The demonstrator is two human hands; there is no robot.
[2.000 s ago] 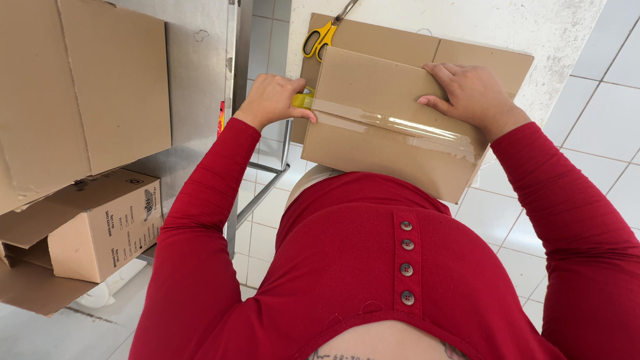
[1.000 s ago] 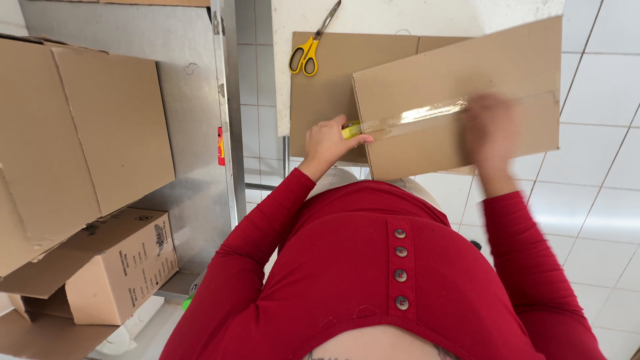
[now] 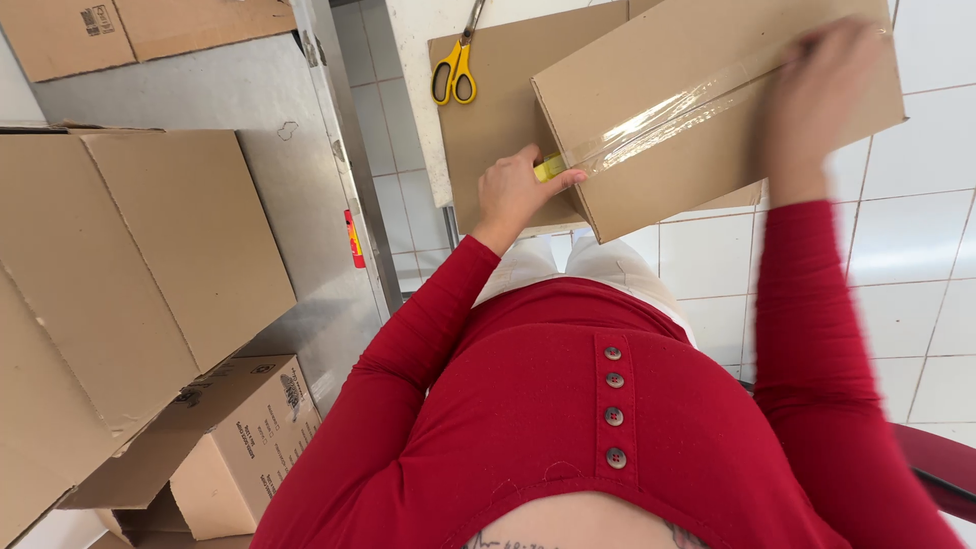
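A closed cardboard box (image 3: 686,175) sits tilted in front of me, with a strip of clear packing tape (image 3: 663,126) along its seam. At its left end my left hand (image 3: 518,187) grips a yellow object (image 3: 549,167), probably a tape roll, partly hidden by the fingers; the thumb rests on the box edge. My right hand (image 3: 820,99), blurred by motion, is over the taped seam near the far right end. Yellow-handled scissors (image 3: 455,72) lie on a flat cardboard sheet (image 3: 488,130) that extends under the box, left of it.
The white table (image 3: 415,99) carries the sheet and box. To the left is a metal table (image 3: 305,183) with large cardboard boxes (image 3: 160,229) and a red glue stick (image 3: 354,238) at its edge. A printed open carton (image 3: 252,450) stands lower left. A red chair part (image 3: 938,457) shows at right.
My right hand has moved right along the tape to the box's far end. The box has turned, its right end now farther from me. The left hand stays at its left end with the yellow object.
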